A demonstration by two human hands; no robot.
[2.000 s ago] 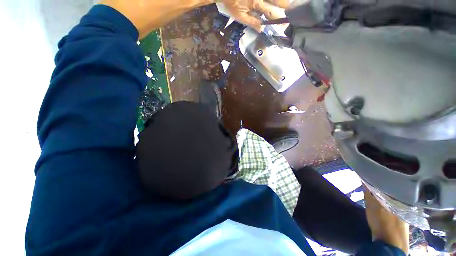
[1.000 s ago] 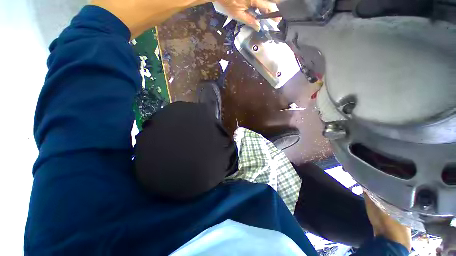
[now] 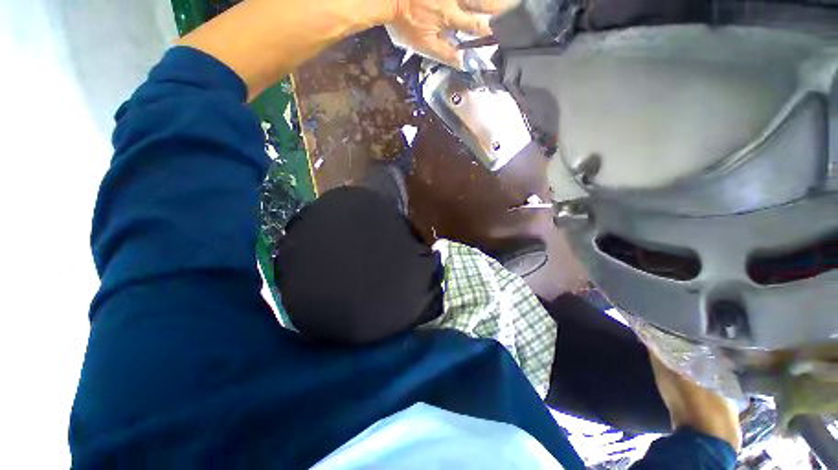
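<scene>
The large grey motor body of the cutting machine [image 3: 680, 119] fills the right side. Its shiny silver base plate [image 3: 482, 115] with screws lies on the brown table at top centre. My left hand [image 3: 436, 23] is at the top edge, fingers spread beside the base plate, over a white paper edge [image 3: 400, 39]; the picture's edge cuts it off, and whether it presses or holds the paper cannot be told. My right forearm and wrist [image 3: 703, 404] reach behind the motor at lower right; the fingers are hidden by the machine and clear plastic.
The worn brown table [image 3: 354, 110] bears small white scraps [image 3: 410, 134]. A green surface [image 3: 292, 151] with dark and white scraps lies left beyond a thin wooden edge. My dark-clad knees and a green-white checked cloth [image 3: 487, 298] are below. White scraps lie at lower right.
The motor body has moved left in view and turned slightly, covering more of the table. The base plate and my left hand have shifted a little left. My right wrist has shifted slightly left.
</scene>
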